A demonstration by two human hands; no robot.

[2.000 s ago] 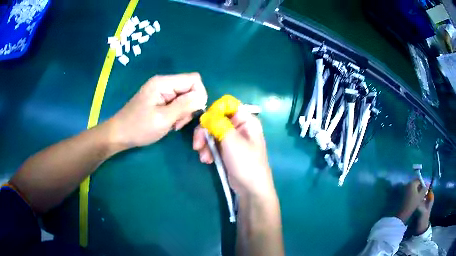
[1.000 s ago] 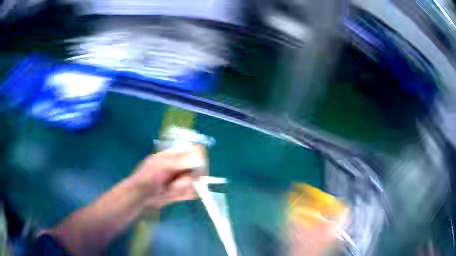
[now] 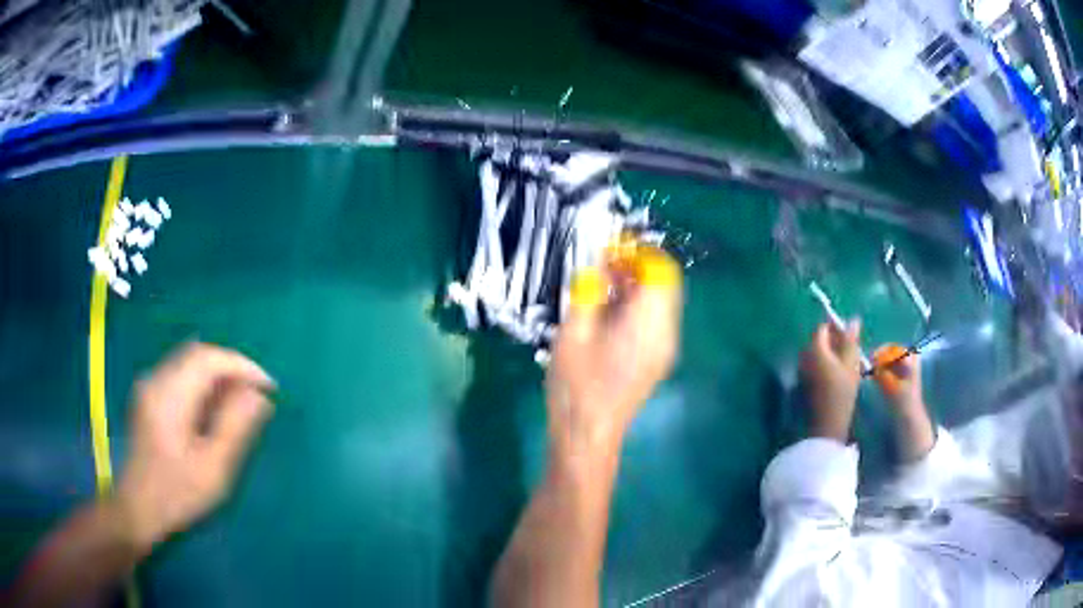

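Observation:
A pile of white cable assemblies with black wires (image 3: 508, 244) lies by the rail in the upper middle. My right hand (image 3: 618, 327), with yellow-orange finger cots, is at the pile's right side. Its fingertips overlap the pile, and I cannot tell whether they grip a cable. My left hand (image 3: 196, 434) is at the lower left, below the small heap of white connector housings (image 3: 133, 241). Its fingers are curled and blurred. No cable shows in it, but a tiny part at the fingertips could be hidden.
The yellow line (image 3: 100, 368) runs down the left side. A metal rail (image 3: 451, 128) crosses behind, with a blue bin of white cables (image 3: 83, 59) beyond it at upper left. At right, a co-worker in white (image 3: 891, 511) holds a cable and dark wires; another white cable (image 3: 909, 283) lies nearby.
The view has swung right. The white cable piece seen at my left hand earlier no longer shows there. My left hand is now away from the housings, and my right hand is at the pile.

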